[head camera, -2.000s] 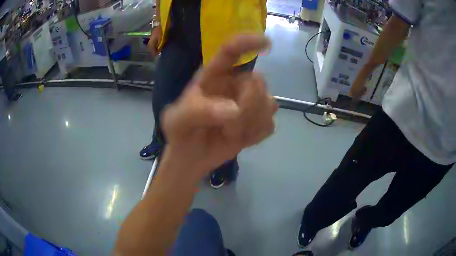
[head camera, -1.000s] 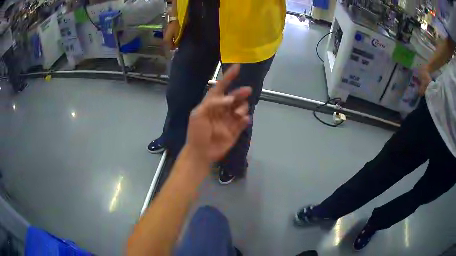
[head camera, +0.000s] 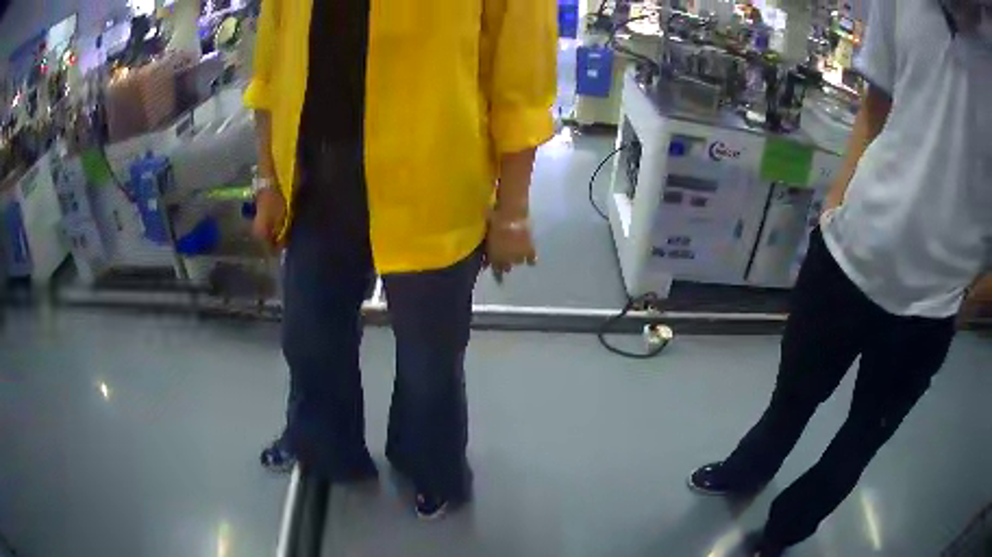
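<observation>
Neither of my hands is in the picture. A person in a yellow jacket (head camera: 430, 141) and dark trousers stands nearest in front of me, left of centre, with both arms hanging down. A person in a white short-sleeved shirt (head camera: 908, 207) and black trousers stands at the right, cut off by the picture's top and right edges.
Floor trunking (head camera: 544, 317) crosses the floor behind them; another strip (head camera: 294, 517) runs toward me. A black cable with a whitish plug (head camera: 656, 337) lies by the trunking. A white machine bench (head camera: 707, 223) stands behind, right of centre. A blue bin (head camera: 594, 71) is farther back.
The hand raised in front of me has left the picture. My view has tilted up, showing more of the benches and both people's upper bodies. My leg has dropped out of view.
</observation>
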